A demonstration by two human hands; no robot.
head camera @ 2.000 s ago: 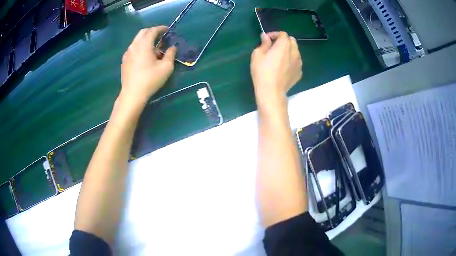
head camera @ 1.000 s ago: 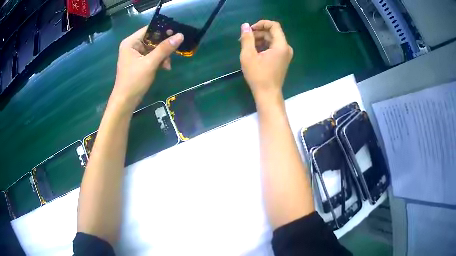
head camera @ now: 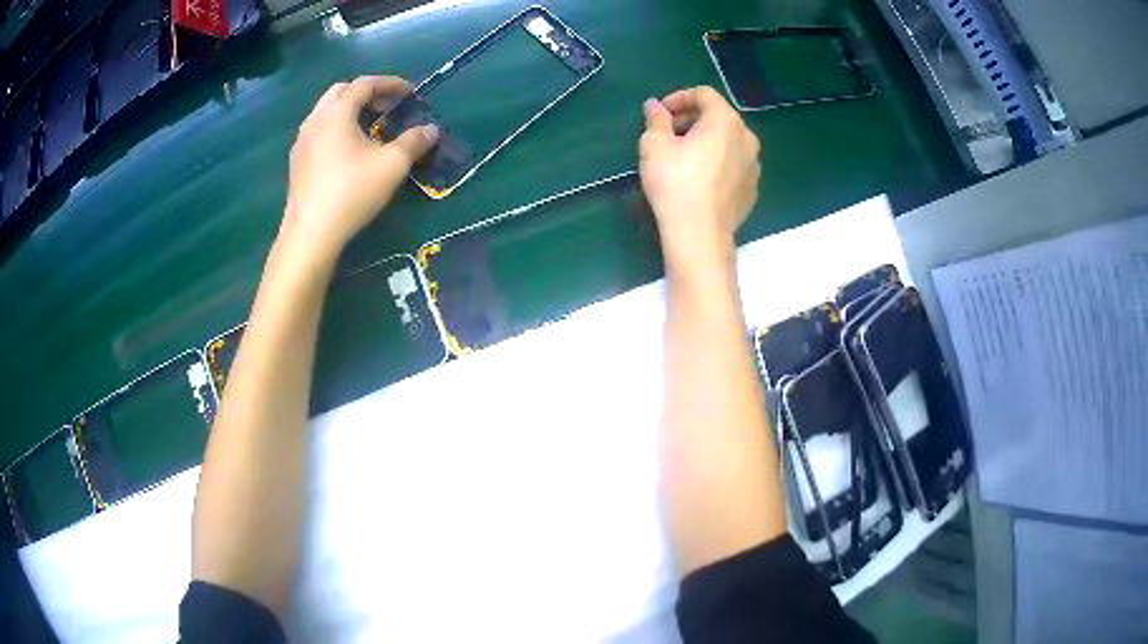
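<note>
My left hand (head camera: 340,157) holds a phone middle frame (head camera: 550,101) by its black-panel end, thumb on the panel. The frame slants up and right above the green belt, with yellow-orange marks at the held end and a white patch at the far end. My right hand (head camera: 700,164) has its fingers curled and thumb against them; no object shows in it. A row of frames (head camera: 541,208) lies along the white sheet's far edge, partly hidden by my left forearm and right hand. Another frame (head camera: 793,103) lies farther back on the belt.
Overlapping stacked frames (head camera: 909,403) lie at the right of the white sheet (head camera: 504,503). Printed sheets (head camera: 1051,365) lie at far right. A black ridged tray (head camera: 76,113) and a red label (head camera: 199,15) are at upper left. Grey equipment with a blue strip (head camera: 995,76) stands at upper right.
The held frame, seen steeply tilted one second ago, now shows its broad face. My right fingers have closed together. The frame at the back has shifted left from the equipment since one second ago.
</note>
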